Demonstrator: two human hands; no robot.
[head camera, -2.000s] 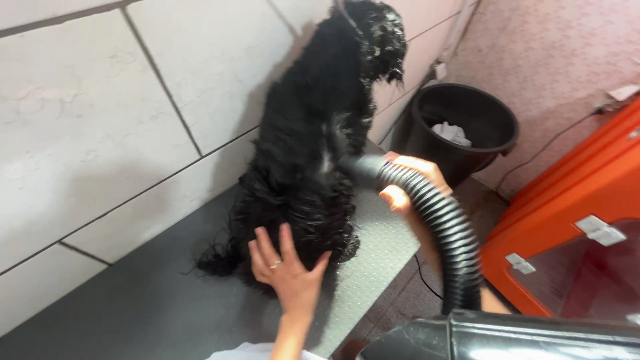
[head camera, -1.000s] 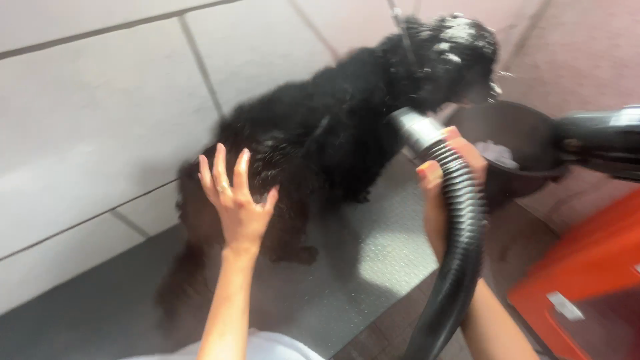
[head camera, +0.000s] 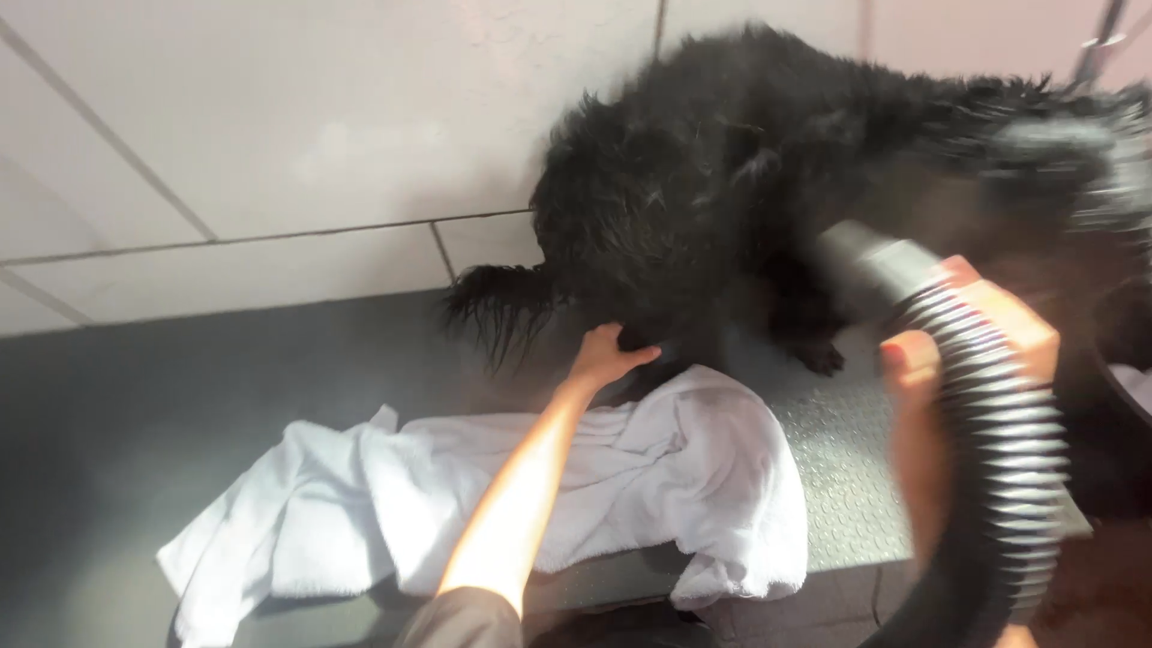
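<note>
A black curly-coated dog (head camera: 657, 198) with wet-looking fur stands on a grey textured table (head camera: 846, 486), its tail to the left. Its head is not clearly seen at the right edge. My left hand (head camera: 610, 357) is curled at the lower part of a hind leg, which the fingers and fur partly hide. In my right hand (head camera: 981, 328) is the ribbed black hose (head camera: 1008, 432) of a pet dryer, its nozzle (head camera: 886, 261) pointed at the dog's belly and side. A white towel (head camera: 486, 477) lies crumpled on the table under my left forearm.
A wall of large white tiles (head camera: 315, 135) runs behind the table. A thin lead or post (head camera: 1100, 43) shows at the top right. Part of a dark bin with something white (head camera: 1132, 387) in it stands at the right edge. Tiled floor shows below the table's near edge.
My left hand has moved from the dog's flank down to its hind leg. The view has shifted toward the rear of the dog, and the white towel is now in full sight.
</note>
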